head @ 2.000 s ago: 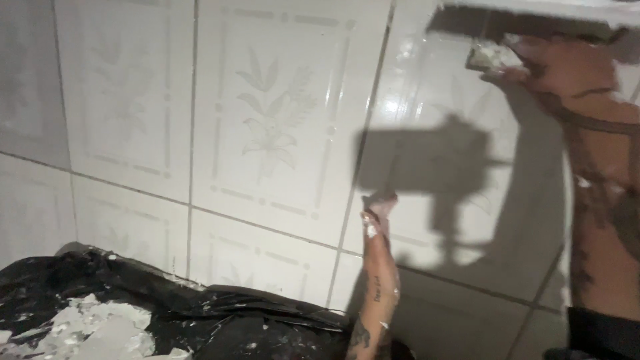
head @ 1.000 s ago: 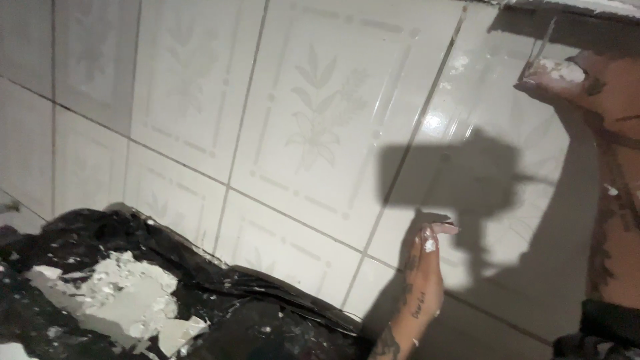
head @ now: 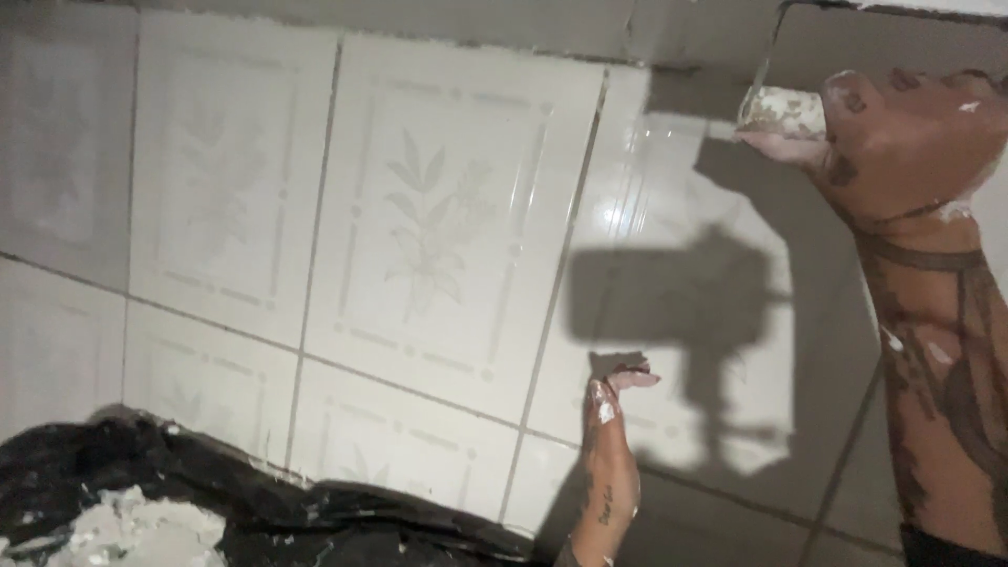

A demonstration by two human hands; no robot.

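My right hand [head: 913, 150], smeared with white paste, is raised at the upper right. It grips a paste-covered putty knife [head: 787, 114], whose blade seems to lie against the grey strip above the tiles; part of the tool is hidden by the fingers. Lower down, my left hand [head: 618, 417] is beside the white tiled wall [head: 441, 220], fingers up, with white paste on one finger. Whether it touches the tile cannot be told, and no object shows in it.
A black plastic sheet or bag [head: 315, 512] lies along the wall's foot at the lower left, with a heap of white paste [head: 142, 531] on it. A grey band [head: 472, 27] runs above the floral tiles. Dark shadows fall across the right tiles.
The view has shifted between frames. My right hand shows more fully now, still at the upper right with the tool; my left hand stays low near the tiles.
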